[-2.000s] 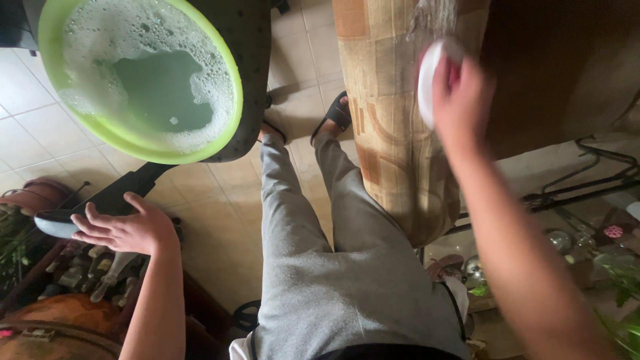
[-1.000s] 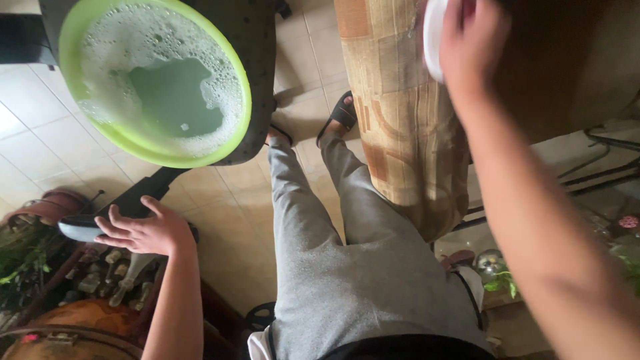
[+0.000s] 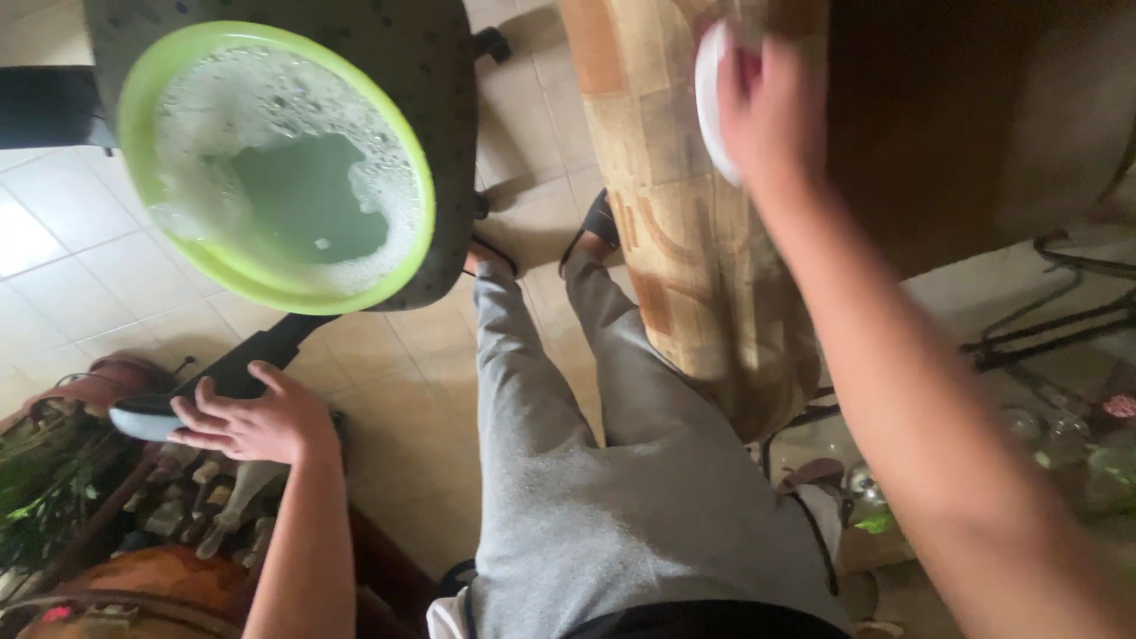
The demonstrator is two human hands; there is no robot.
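Note:
My right hand (image 3: pixel 772 115), blurred, grips a white and dark red scrubbing brush (image 3: pixel 714 102) on the tan patterned upholstery (image 3: pixel 657 204) of a padded furniture edge. The brush's underside is hidden. At the left a lime-green basin (image 3: pixel 426 213) of soapy water with foam rests on the dark speckled seat of an office chair (image 3: pixel 453 106). Below it, my left hand (image 3: pixel 253 417) is spread, fingers apart, beside the chair's black armrest (image 3: pixel 146 417), holding nothing that shows.
A brown panel (image 3: pixel 967 124) adjoins the upholstery on the right, with black metal bars (image 3: pixel 1056 333) beneath. Lower left are a terracotta pot (image 3: pixel 111 377), green plants (image 3: pixel 44 488) and several bottles. Glass items (image 3: pixel 865 484) lie lower right. My legs in grey trousers (image 3: pixel 621 532) stand on floor tiles.
The brush in my right hand has shifted along the upholstery, up the view and then slightly back down. My left hand stays spread by the armrest.

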